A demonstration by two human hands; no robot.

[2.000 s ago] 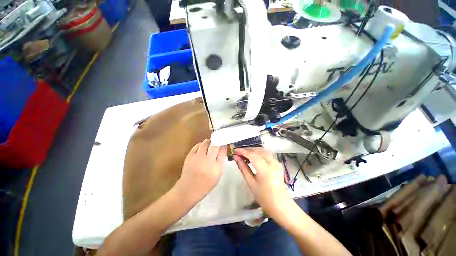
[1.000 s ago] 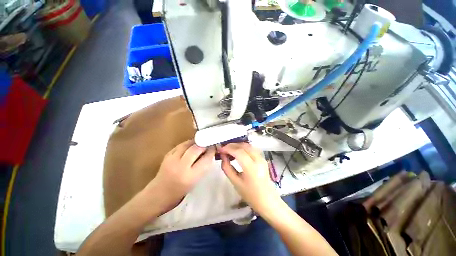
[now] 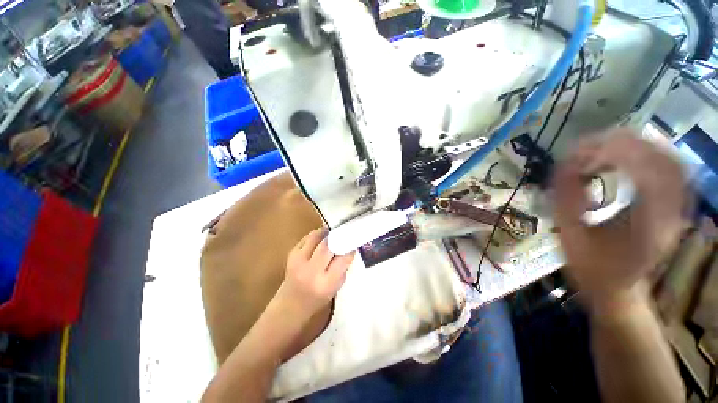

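A tan-brown bag panel (image 3: pixel 256 252) lies on the white table to the left of the sewing machine head (image 3: pixel 464 94). My left hand (image 3: pixel 316 271) holds the panel's right edge beside the white guard (image 3: pixel 368 231); its fingertips are partly hidden at the guard. The needle area is hidden behind the guard. A dark block (image 3: pixel 387 244) shows under the guard with nothing on it. My right hand (image 3: pixel 622 216) is raised at the far right, strongly blurred, with its fingers curved; whether it holds anything is unclear.
A blue air hose (image 3: pixel 523 114) crosses the machine. Reddish-pink snips (image 3: pixel 461 262) lie right of the dark block. Blue bins (image 3: pixel 236 130) stand behind the table, a red bin (image 3: pixel 51 264) at left. Brown panels (image 3: pixel 683 271) are stacked low at right.
My right hand has left the panel edge by the needle and moved far right and up. The dark block is now uncovered. My left hand stays at the panel. The view has shifted.
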